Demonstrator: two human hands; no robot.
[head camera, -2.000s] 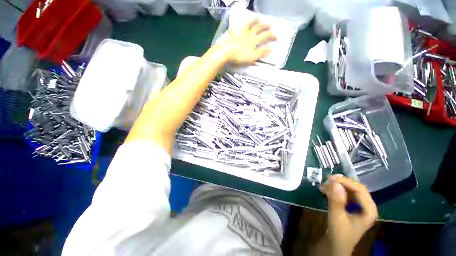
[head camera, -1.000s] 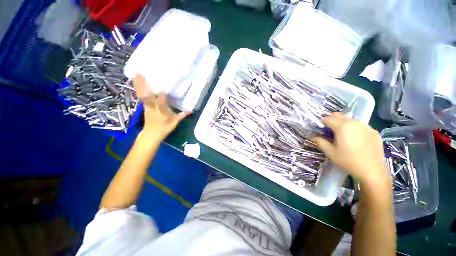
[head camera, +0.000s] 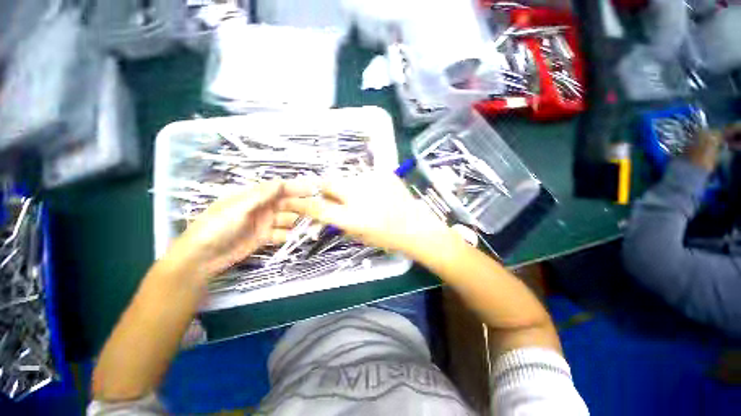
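A white translucent tub heaped with silver metal shafts stands in front of me. My left hand is over its left and middle part, palm turned inward with fingers curved. Blur and the shafts behind hide whether it holds any. My right hand is over the tub's right part, its fingertips meeting or overlapping the left fingers. A dark blue stick like a marker pen shows at the back of my right hand, with a bit of blue under the palm.
A tilted clear box with fewer shafts is right of the tub, with a small round white item by it. Red bins stand rear right, a blue bin far left, clear boxes rear left. Another person's sleeve is at right.
The view has swung right. My left hand has moved from the stacked boxes to over the tub, and my right hand has met it there. The other person has come into view.
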